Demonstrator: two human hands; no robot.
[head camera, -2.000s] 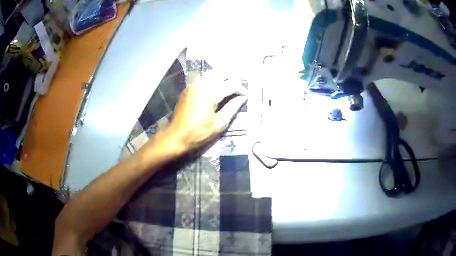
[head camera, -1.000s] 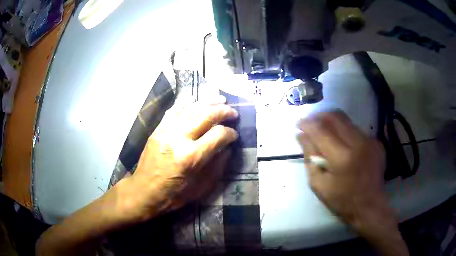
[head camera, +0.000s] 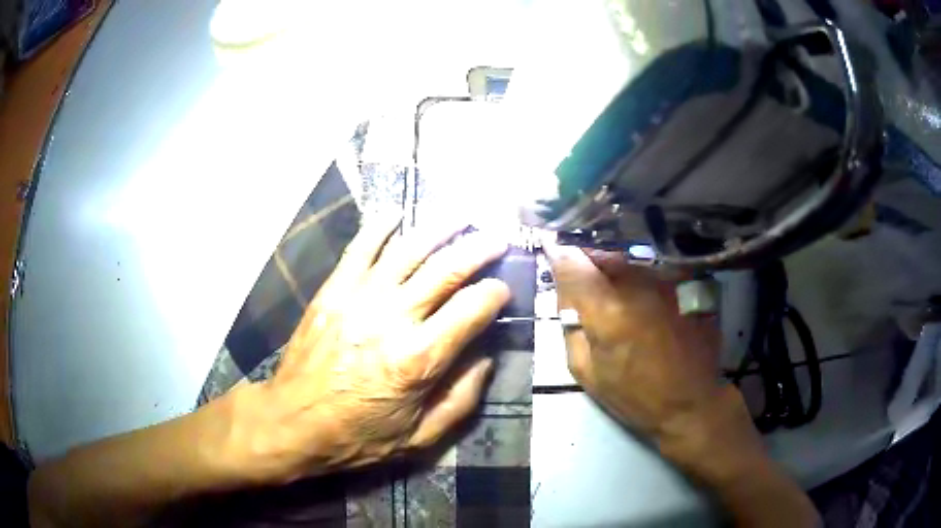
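Note:
The plaid fabric (head camera: 493, 433) lies on the pale machine table, its straight right edge running up to the needle area. My left hand (head camera: 387, 345) lies flat on the fabric with its fingers spread. My right hand (head camera: 640, 340) is at the right edge of the fabric, its fingertips close to the presser foot area (head camera: 531, 242). Glare and the machine head hide those fingertips, so I cannot tell whether they grip anything. The sewing machine head (head camera: 712, 134) is above my right hand.
Black shears (head camera: 784, 366) lie right of my right hand, partly hidden by the machine head. A white rounded object (head camera: 242, 23) is at the top left. An orange-brown board (head camera: 21, 175) is at the left edge. Strong glare covers the upper middle of the table (head camera: 114, 309).
My right hand has moved left to the needle area. My left hand has stayed on the fabric, its fingers now more spread. The machine head appears larger and tilted as the view has shifted.

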